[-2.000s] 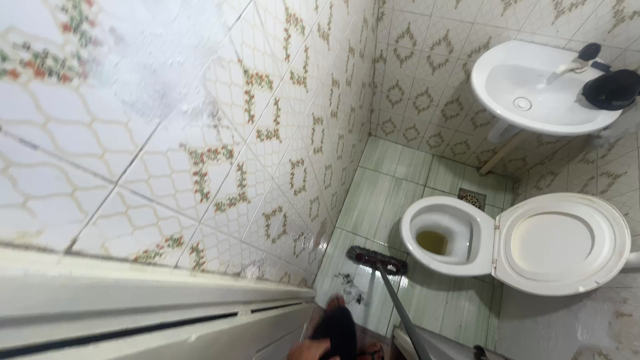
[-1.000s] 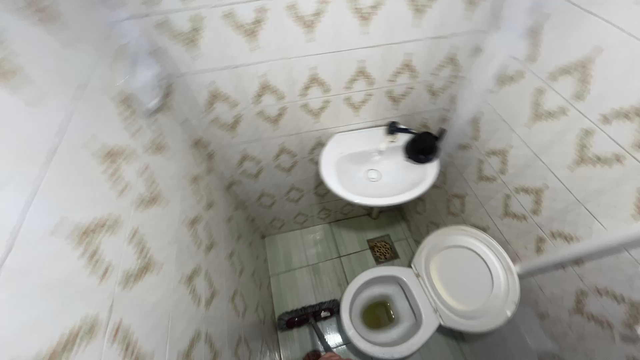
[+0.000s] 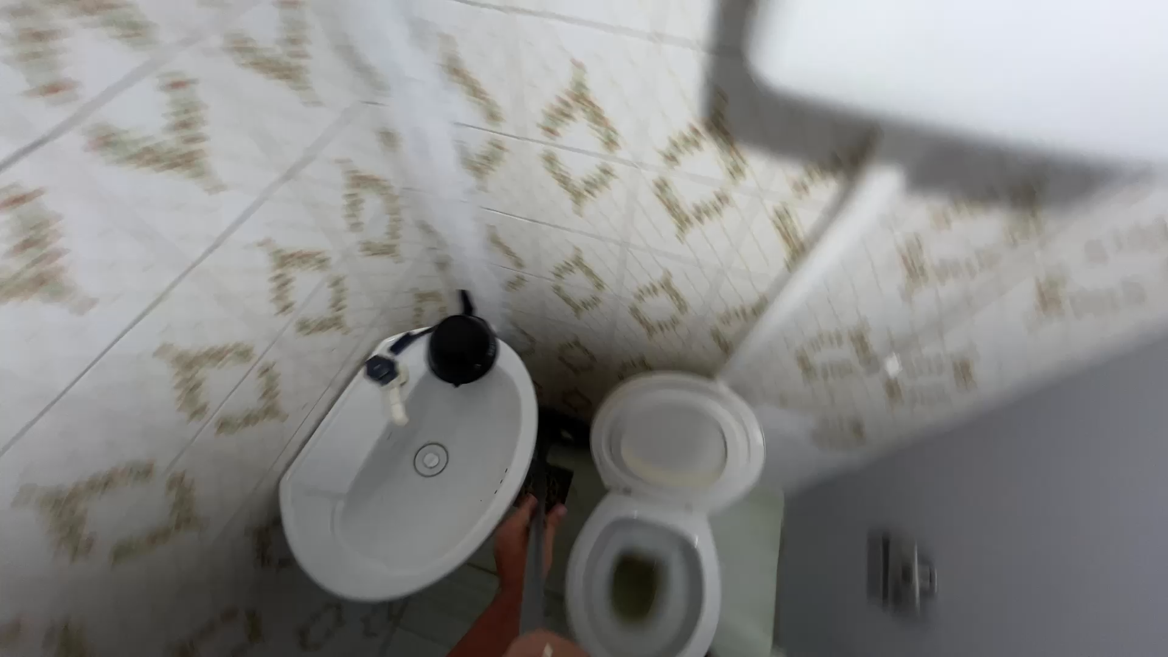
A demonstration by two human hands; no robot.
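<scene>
A long grey broom handle [image 3: 533, 584] runs up from the bottom edge between the washbasin and the toilet. My left hand [image 3: 527, 538] appears closed around it, low beside the basin's rim. At the bottom edge my right hand [image 3: 546, 644] covers the near part of the handle; most of this hand is cut off. A dark broom head [image 3: 563, 427] lies in shadow at the far end, partly hidden by the basin. Near the handle is a dark floor drain [image 3: 558, 482].
The white washbasin [image 3: 429, 547] holds a black round object [image 3: 462, 349] beside its tap [image 3: 394, 397]. At right stands the toilet [image 3: 579, 584] with its lid [image 3: 675, 438] raised. A white pipe [image 3: 812, 265] meets the patterned tile wall. A grey door [image 3: 1004, 456] with a latch is at right.
The broom head has moved from the floor left of the toilet to the gap between basin and toilet. The view has swung right and come nearer the basin.
</scene>
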